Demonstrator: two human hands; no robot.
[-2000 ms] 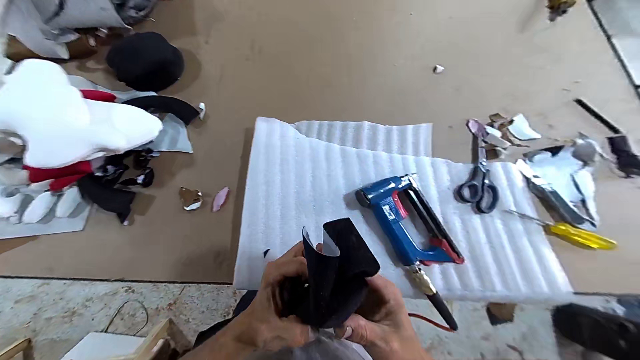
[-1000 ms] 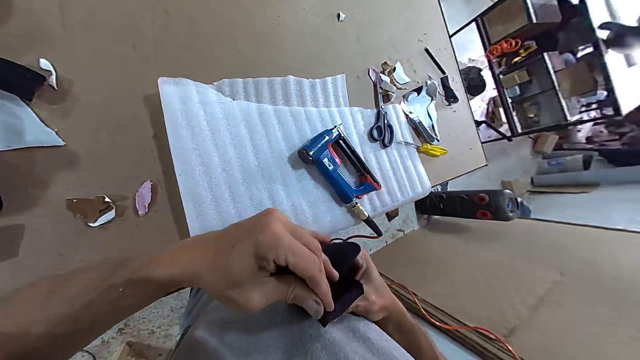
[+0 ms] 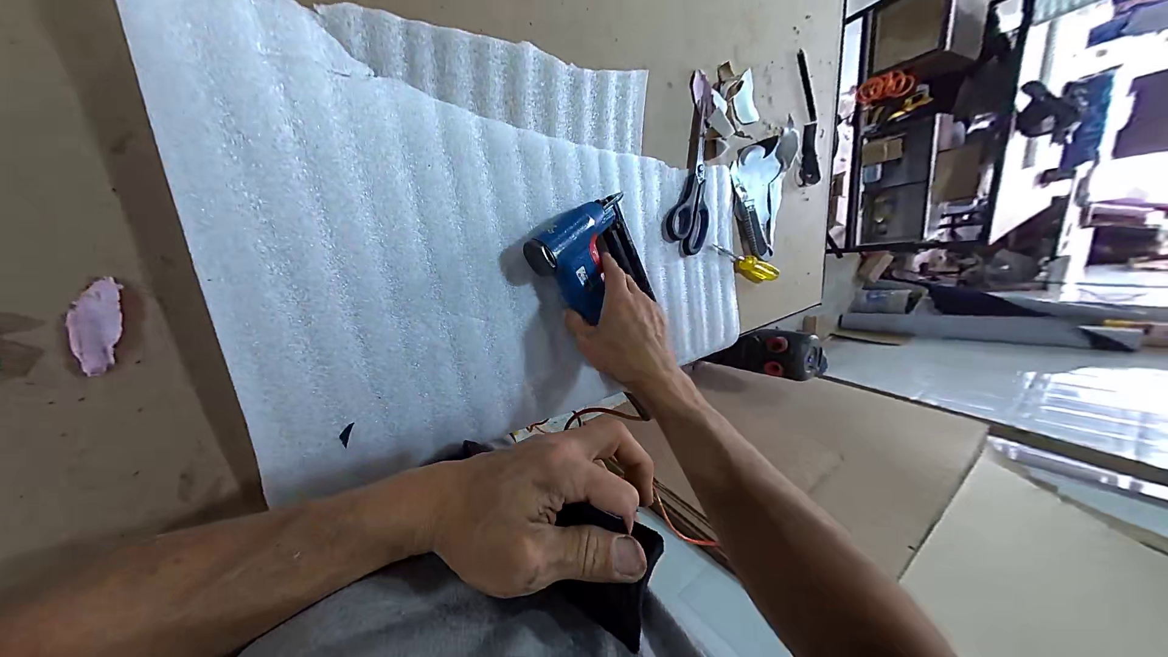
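Pinched between the thumb and fingers of my left hand (image 3: 538,511) is a folded piece of black fabric (image 3: 616,584), low over my lap. My right hand (image 3: 625,328) is around the handle of a blue pneumatic stapler (image 3: 573,242), with a finger near its red trigger. The stapler lies on a sheet of white foam (image 3: 383,228). To its right, black-handled scissors (image 3: 691,214) rest partly on the foam. A screwdriver with a yellow handle (image 3: 756,268) lies by the foam's right edge.
A utility knife (image 3: 750,228) and scraps lie right of the scissors, with a black-handled tool (image 3: 808,155) beyond. A pink scrap (image 3: 94,327) is on the table at left. Cardboard (image 3: 821,456) lies below the table, past an orange hose (image 3: 680,534). Shelving (image 3: 912,137) stands at upper right.
My right hand has left the black fabric and moved up onto the stapler's handle. My left hand keeps hold of the fabric. The view has shifted to the right.
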